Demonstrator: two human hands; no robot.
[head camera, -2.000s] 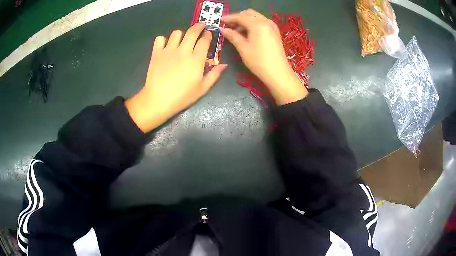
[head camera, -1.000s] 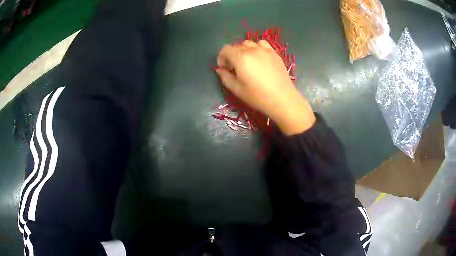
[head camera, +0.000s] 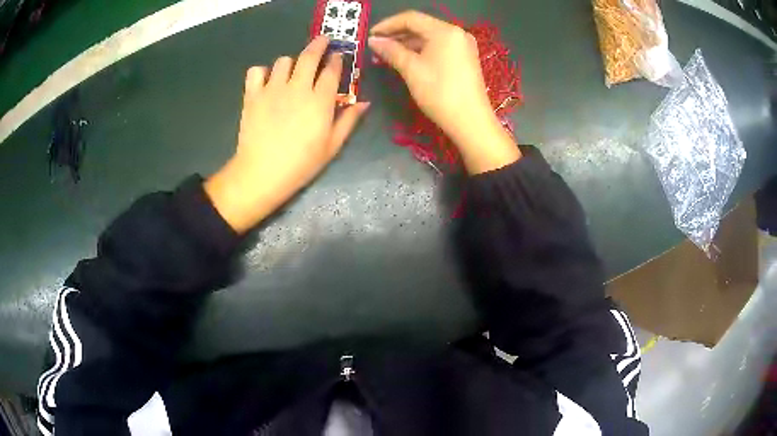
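Observation:
A red-edged phone housing (head camera: 351, 53) lies flat on the dark green bench at the top, with a white patterned section at its far end. My left hand (head camera: 294, 128) lies over its left side, fingers on its middle and thumb by its near end, holding it. My right hand (head camera: 439, 72) is just right of the housing, thumb and forefinger pinched near its edge; a small reddish bit, a red side strip, shows at the fingertips, mostly hidden. A loose heap of red side strips (head camera: 503, 72) lies beside and partly under my right hand and wrist.
A bag of orange parts (head camera: 630, 38) and a crinkled clear plastic bag (head camera: 697, 149) lie at the right. A brown cardboard carton (head camera: 694, 294) is below the bench edge. Small black parts (head camera: 66, 146) lie at far left. A pale rail (head camera: 94, 61) curves along the far edge, green belt beyond.
My left arm has drawn back from reaching across the rail, and my left hand is now on a phone housing that was not visible a second ago. My right hand has moved from the heap to its edge.

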